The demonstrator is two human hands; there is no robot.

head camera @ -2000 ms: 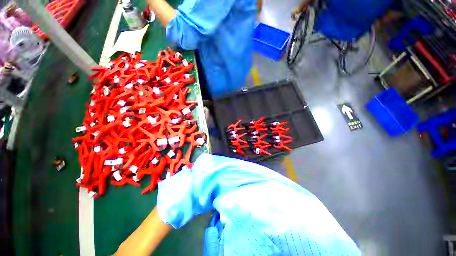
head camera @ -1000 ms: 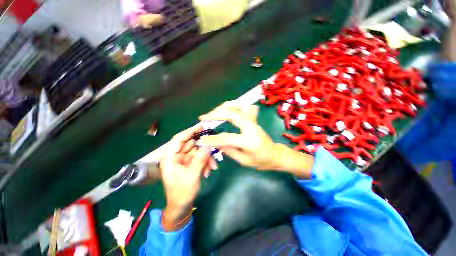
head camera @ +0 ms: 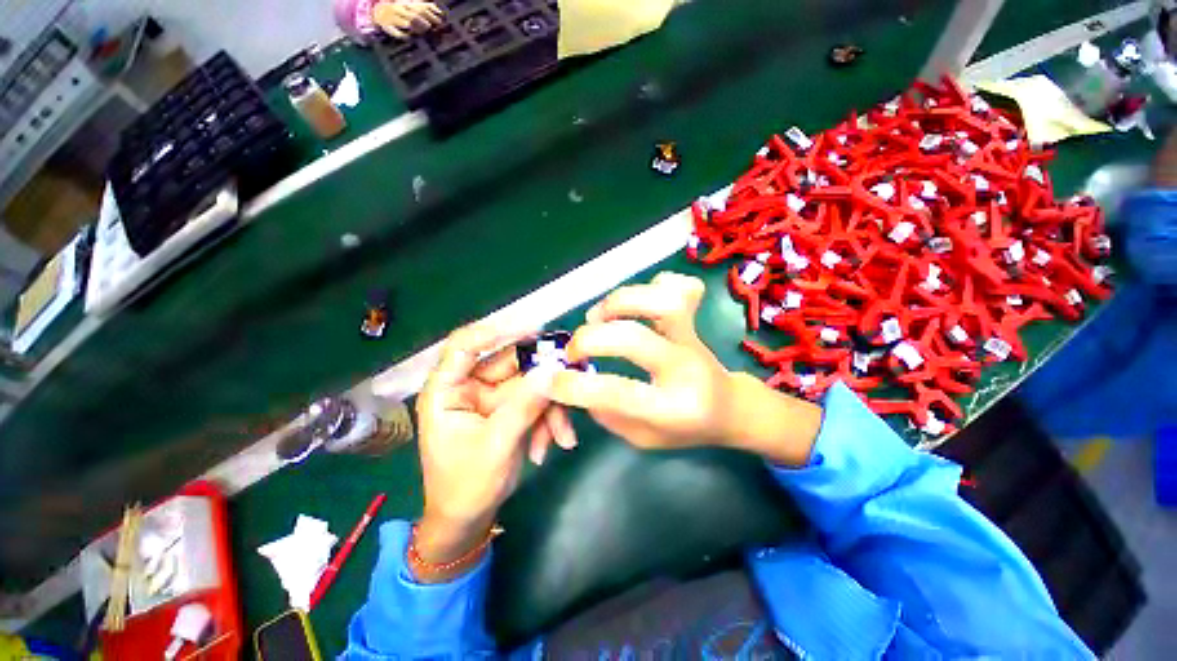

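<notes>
A small black electronic unit [head camera: 545, 351] with a white patch is held between both hands above the near side of the green bench. My left hand [head camera: 475, 420] grips it from the left with fingers and thumb. My right hand [head camera: 656, 368] has its fingertips on the unit's right side and over the white patch. The fingers hide part of the unit. To the right lies a large heap of red spring clamps [head camera: 904, 258] with small white labels at their jaws.
Two bottles [head camera: 368, 427] stand left of my hands. A red tray [head camera: 226, 581], crumpled white wipe [head camera: 301, 558], red pen [head camera: 349, 549] and phone [head camera: 287, 638] lie near left. Sub-assemblies [head camera: 374, 318] lie on the green surface. Another person's blue sleeve [head camera: 1153, 245] shows far right.
The view has swung left from the crate and heap to my hands. Both hands remain on the unit since one second ago; the unit's white patch now shows between the fingers.
</notes>
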